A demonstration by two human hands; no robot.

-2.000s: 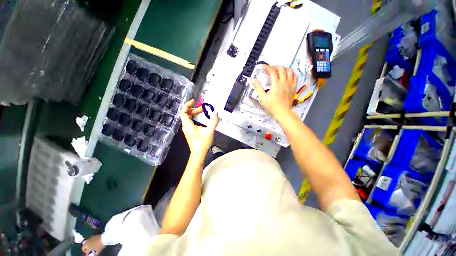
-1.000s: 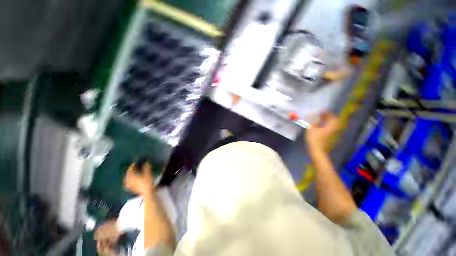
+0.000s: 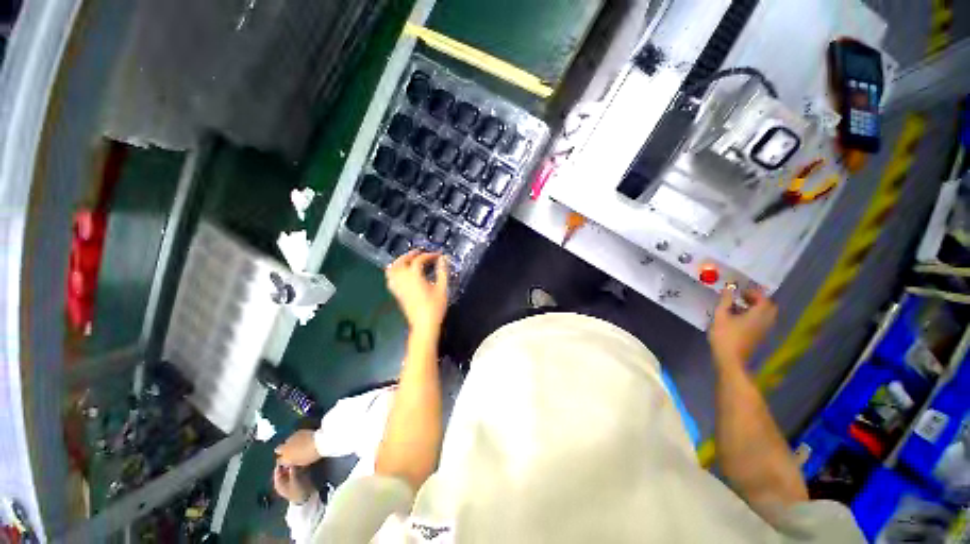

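My left hand (image 3: 418,289) is at the lower edge of the clear blister tray (image 3: 455,266), which holds rows of black housings. Its fingertips are at a dark piece, but whether they grip it is unclear. My right hand (image 3: 741,324) is at the front right corner of the white machine bed (image 3: 622,239), fingers curled and apart over a small button, with no part visible in it. A black-rimmed housing (image 3: 774,148) sits on the pale metal fixture (image 3: 734,143). Two black frames (image 3: 355,337) lie on the green bench.
A red knob (image 3: 708,275) is on the bed's front edge. Orange-handled pliers (image 3: 814,188) and a handheld meter (image 3: 857,94) lie at the bed's right. A white tray (image 3: 221,319) and wipes (image 3: 294,251) are at left. A coworker's hands (image 3: 296,465) are at lower left. Blue bins (image 3: 888,404) stand right.
The view has shifted. My left hand, earlier holding a black frame, went over the green bench and is now at the tray. My right hand left the fixture for the bed's front right corner.
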